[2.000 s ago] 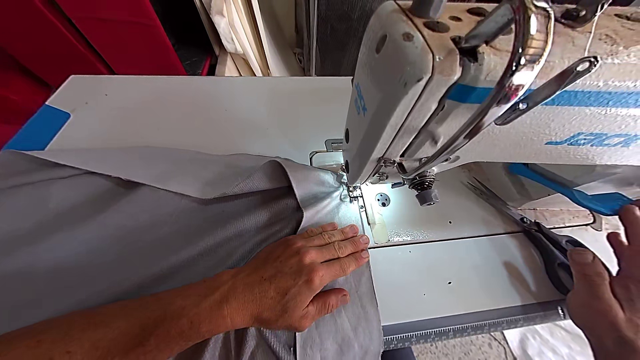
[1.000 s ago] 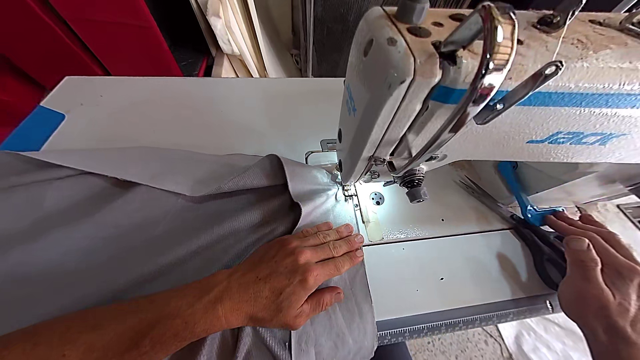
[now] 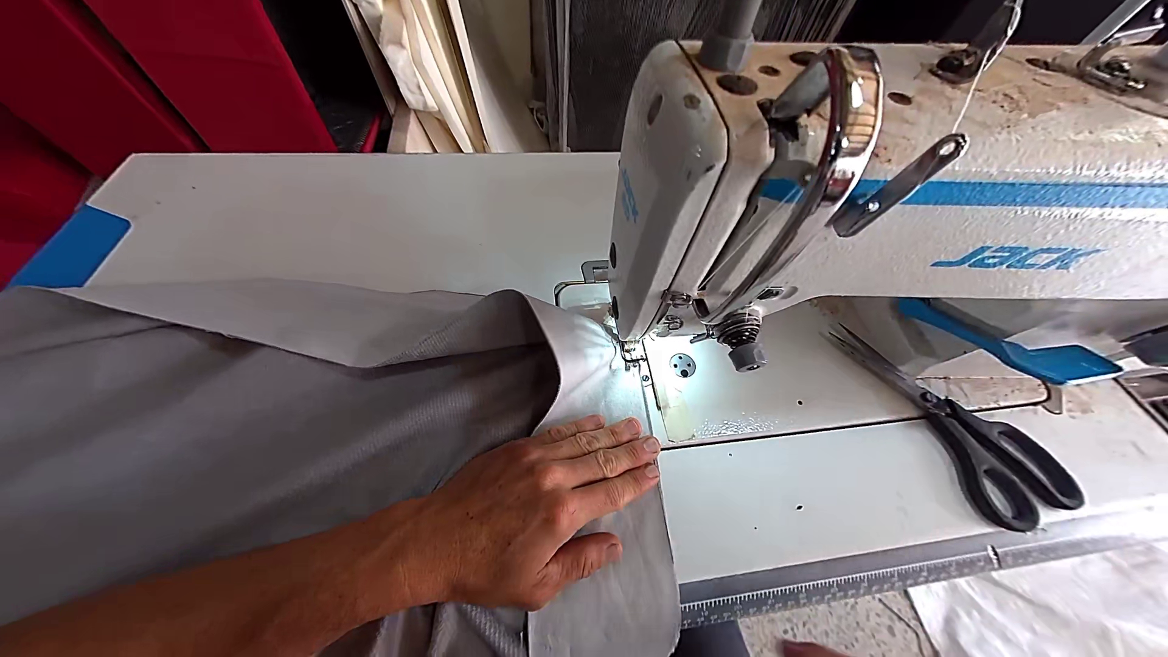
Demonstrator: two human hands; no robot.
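Observation:
Grey fabric (image 3: 383,411) covers the left part of the white table, its folded edge running under the presser foot (image 3: 631,351) of a Jack sewing machine (image 3: 912,201). My left hand (image 3: 538,511) lies flat on the fabric just in front of the needle area, fingers extended near the fabric's right edge. Of my right hand (image 3: 810,649) only a small bit of skin shows at the bottom edge; what it does is hidden. Black-handled scissors (image 3: 967,429) lie on the table right of the needle, blades toward the machine.
A blue lever (image 3: 1013,351) sticks out beneath the machine arm. A ruler strip (image 3: 849,579) runs along the table's front edge. White cloth (image 3: 1058,602) lies below at the right. Red fabric (image 3: 173,73) and cream material (image 3: 429,73) stand behind the table.
My right hand has left the blue lever, where it was a second ago, and moved down to the bottom edge of the view. My left hand stays on the fabric.

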